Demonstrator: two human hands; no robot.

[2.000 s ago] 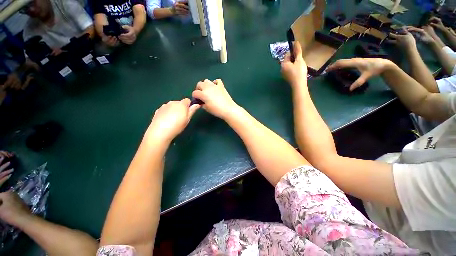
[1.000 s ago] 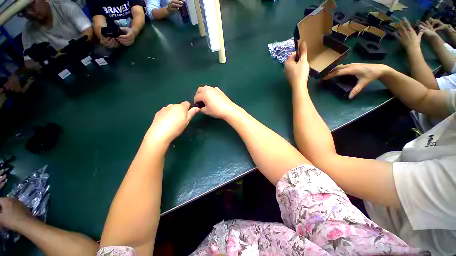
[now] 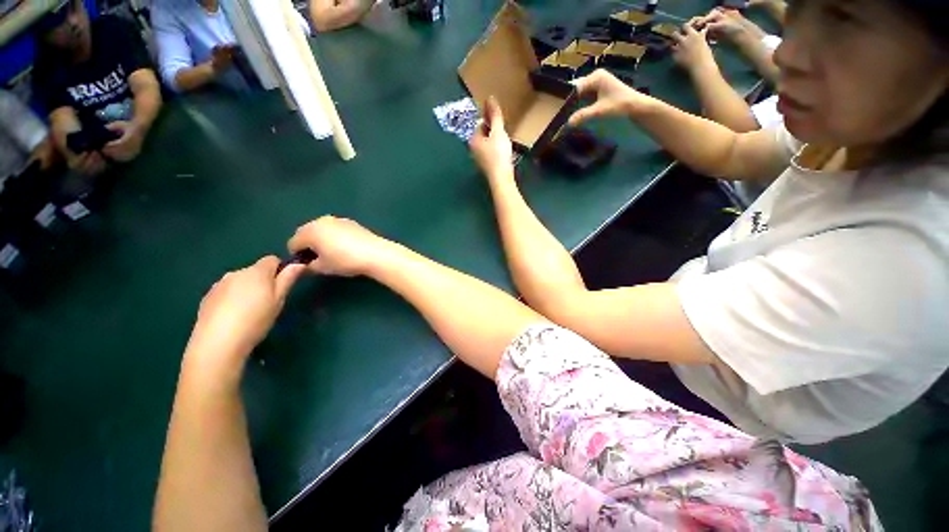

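Observation:
A small black cable bundle (image 3: pixel 299 259) is held between my two hands above the dark green table (image 3: pixel 343 353). My left hand (image 3: pixel 239 303) pinches its left end between thumb and fingers. My right hand (image 3: pixel 335 247) is closed around its right end. Most of the bundle is hidden by my fingers, and no plug tips can be made out.
The neighbour on the right (image 3: pixel 822 281) holds an open brown-lined box (image 3: pixel 536 116). A black insert (image 3: pixel 578 153) and silvery bags (image 3: pixel 455 118) lie near it. Pale posts (image 3: pixel 302 78) stand ahead. People sit across the table.
The view has swung to the right, so the table, posts and my hands show further left and the neighbour's head has come in. Both my hands still hold the black bundle.

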